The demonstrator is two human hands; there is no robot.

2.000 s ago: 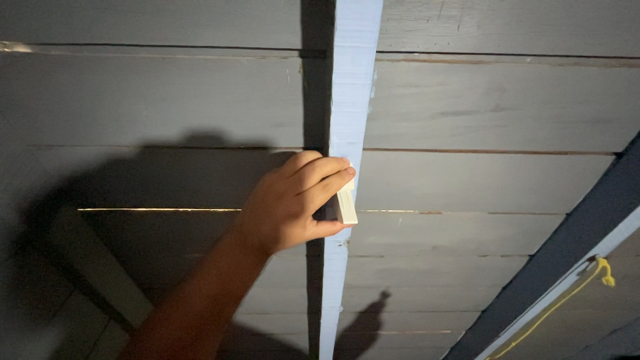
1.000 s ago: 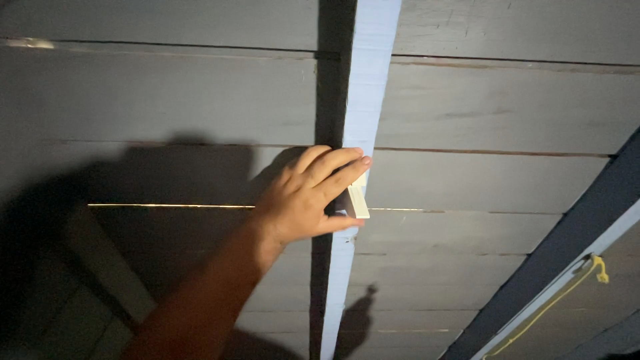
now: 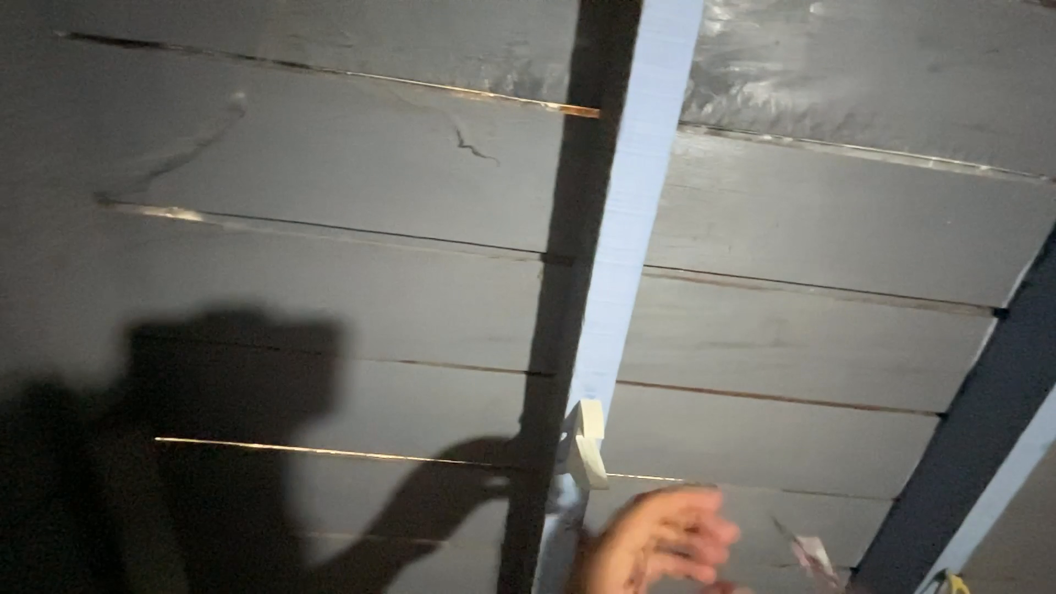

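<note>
A small cream-white hook or bracket (image 3: 588, 445), its material unclear, sits on the pale blue face of a beam (image 3: 639, 206). My left hand (image 3: 660, 536) is just below and to the right of it, not touching it. The fingers are curled and blurred; whether anything lies between them does not show. Farther right, near the lower edge, is a small blurred pinkish thing (image 3: 813, 557) with a thin dark point; what it is cannot be told. My right hand cannot be made out.
Grey painted boards (image 3: 396, 297) run behind the beam, with light showing through some gaps. A second beam (image 3: 973, 429) slants along the right side. Part of a yellow cord (image 3: 955, 582) shows at the bottom right. Dark shadows fall over the left boards.
My left hand has let go of the cream-white piece, which stays on the beam, and has moved below and to its right. The view has shifted upward.
</note>
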